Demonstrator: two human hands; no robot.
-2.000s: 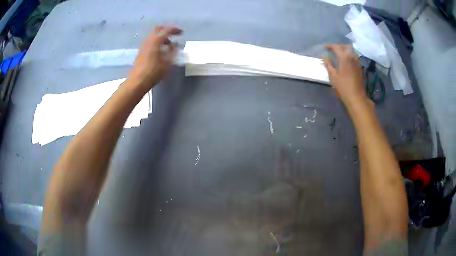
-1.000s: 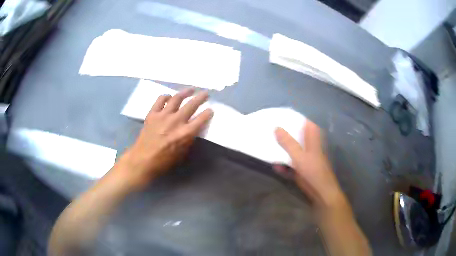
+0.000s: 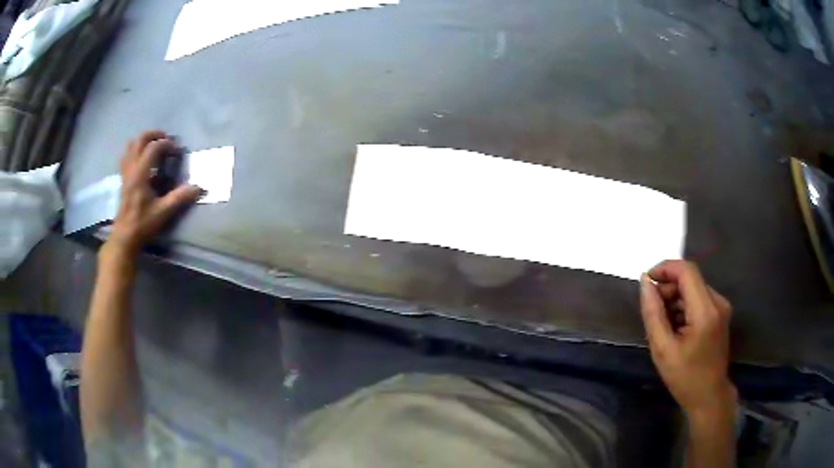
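Observation:
A white cut piece (image 3: 512, 212), long and gently curved, lies flat on the grey table cover near its front edge. My right hand (image 3: 686, 324) pinches its near right corner between thumb and fingertips. My left hand (image 3: 151, 192) is at the left, closed across the pressing template (image 3: 212, 174), a shiny pale strip. The thumb is at its near edge and the fingers are towards its far edge. The template shows on both sides of the hand, and its middle is hidden under it.
White pieces (image 3: 274, 18) lie at the far left, cut off by the top edge. The iron's yellow-rimmed base (image 3: 814, 219) shows at the right edge. Dark green scissor handles (image 3: 764, 26) are at the far right. A white cloth bundle (image 3: 27, 215) and a blue bin (image 3: 41, 384) are at left.
The view has tilted down towards the near table edge. The white piece, held in both hands before, now lies flat. My left hand has left it and moved left onto the template.

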